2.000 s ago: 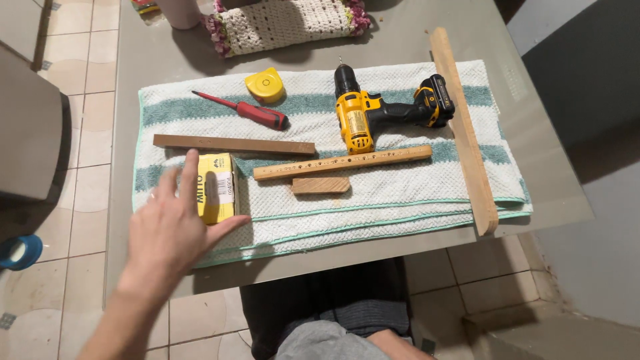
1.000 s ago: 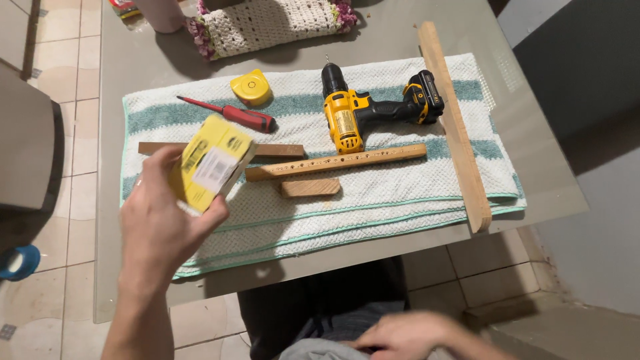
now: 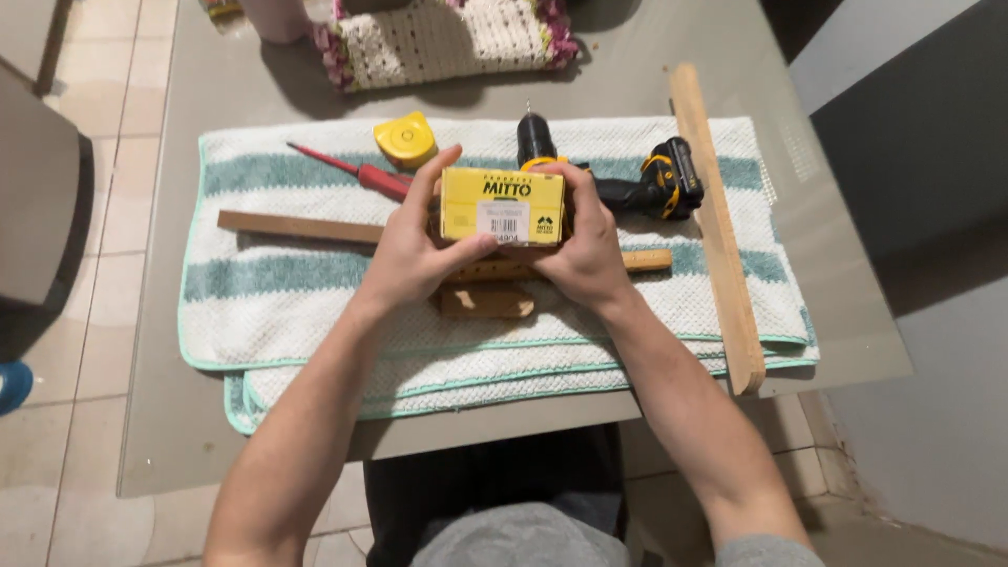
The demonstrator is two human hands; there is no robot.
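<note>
A small yellow cardboard box (image 3: 465,206) with a white label is held up over the towel between my two hands. My left hand (image 3: 417,252) grips its left side, thumb across the lower front; my right hand (image 3: 583,244) grips the right side. Behind them on the towel lie a red screwdriver (image 3: 382,182), partly hidden by my left hand, a yellow tape measure (image 3: 405,138) and a yellow-and-black cordless drill (image 3: 650,193), its middle partly covered. Beneath the hands are a brown wood strip (image 3: 299,227), a strip with a row of holes (image 3: 647,261) and a short wood block (image 3: 488,302).
A striped white-and-green towel (image 3: 307,331) lies folded on a glass-topped table (image 3: 150,425). One long wooden slat (image 3: 720,236) crosses the towel's right part and overhangs its front edge. At the back stand a crocheted cover (image 3: 449,43) and a pinkish container (image 3: 276,16).
My left hand took hold of the yellow box on the towel, lifted it and moved it right. My right hand has come up from near my lap and now grips the box too.
</note>
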